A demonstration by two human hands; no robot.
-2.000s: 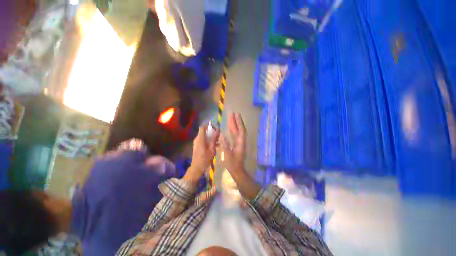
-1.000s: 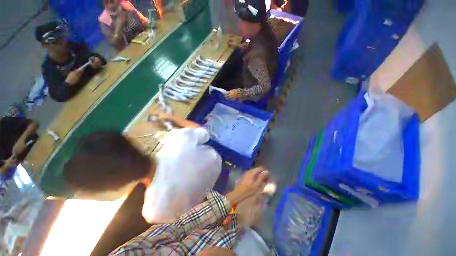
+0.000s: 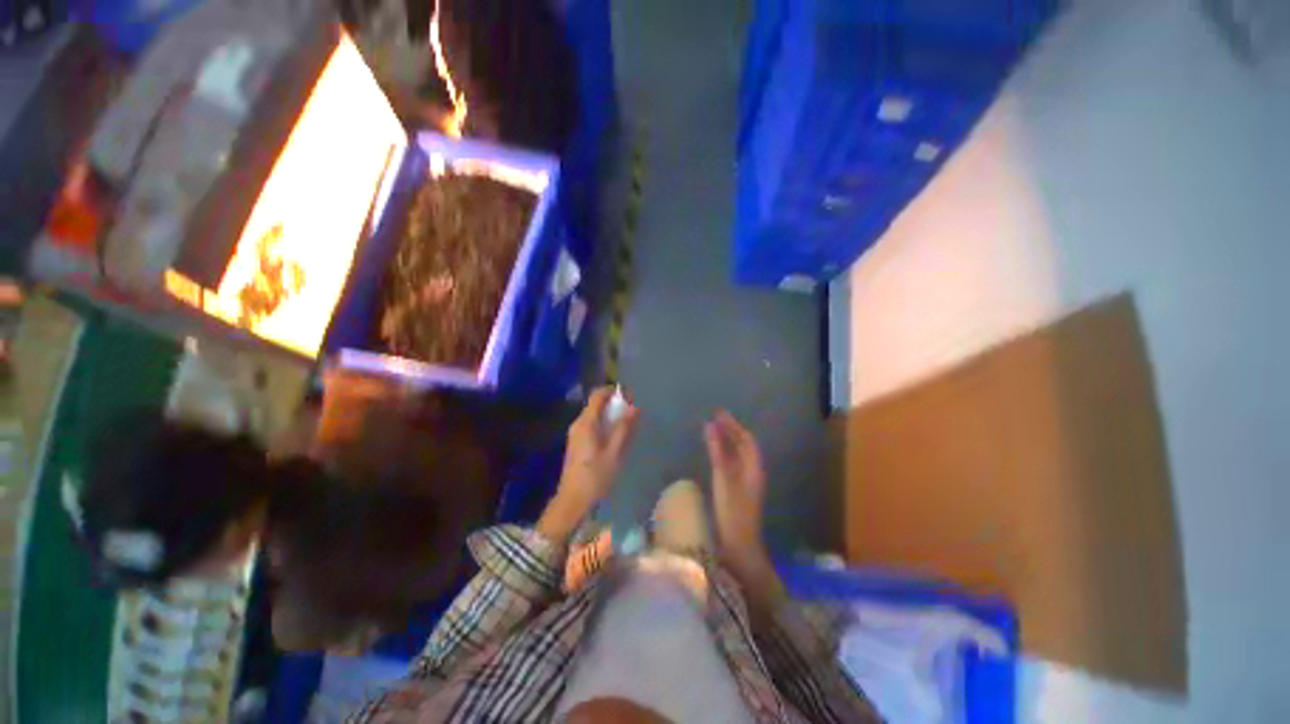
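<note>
My left hand (image 3: 591, 446) is in front of my body, left of centre, with its fingers closed on a small white object (image 3: 614, 409). Only the pale end of the object shows, and it may be a bottle. My right hand (image 3: 736, 460) is to the right of it, apart from it, with fingers loosely bent and nothing visible in it. Both hands are over the grey floor (image 3: 693, 283), clear of any bench.
A blue crate of small brown parts (image 3: 460, 276) is at upper left by a brightly lit surface (image 3: 318, 198). A person with dark hair (image 3: 170, 495) is at left by the green conveyor (image 3: 71, 566). Stacked blue crates (image 3: 849, 142) and brown cardboard (image 3: 1019, 495) are at right.
The view has moved along the aisle; the crate of brown parts is now nearer. My hands, close together before, are now farther apart. The left still holds the white object.
</note>
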